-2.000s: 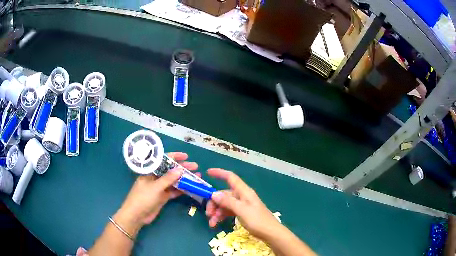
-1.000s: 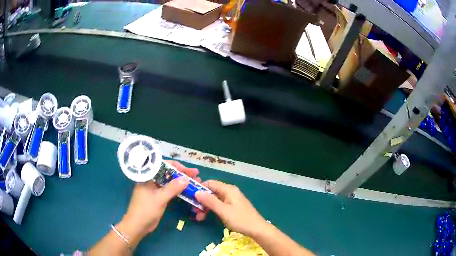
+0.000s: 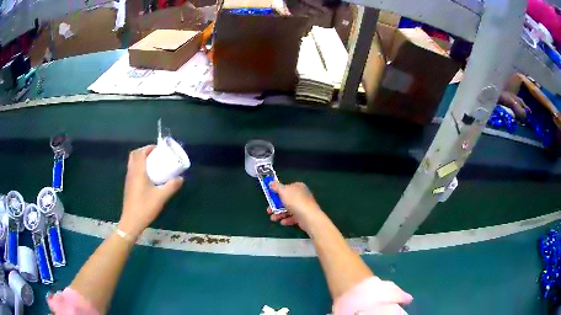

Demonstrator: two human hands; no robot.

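Note:
My left hand (image 3: pixel 143 195) is over the conveyor belt and grips a white fan unit (image 3: pixel 166 161) by its round head, with its thin handle pointing up. My right hand (image 3: pixel 294 204) is over the belt to the right and holds another fan unit (image 3: pixel 259 159) by the lower end of its handle. That unit's open handle shows a blue battery (image 3: pixel 269 187), and its round head points away from me. My fingers cover part of the handle's end.
The green belt (image 3: pixel 344 166) runs across, with one fan (image 3: pixel 58 161) on its left. A fan heap (image 3: pixel 27 246) lies at bench left. A slanting grey post (image 3: pixel 440 135) stands right. Yellow pads (image 3: pixel 274 310) show at the bottom edge, a blue pile (image 3: pixel 550 271) at far right. Boxes (image 3: pixel 261 58) stand beyond.
Both hands have moved from the bench to over the belt and are now apart. My left hand now grips a head-down fan; my right hand holds a fan with a battery. The view has shifted.

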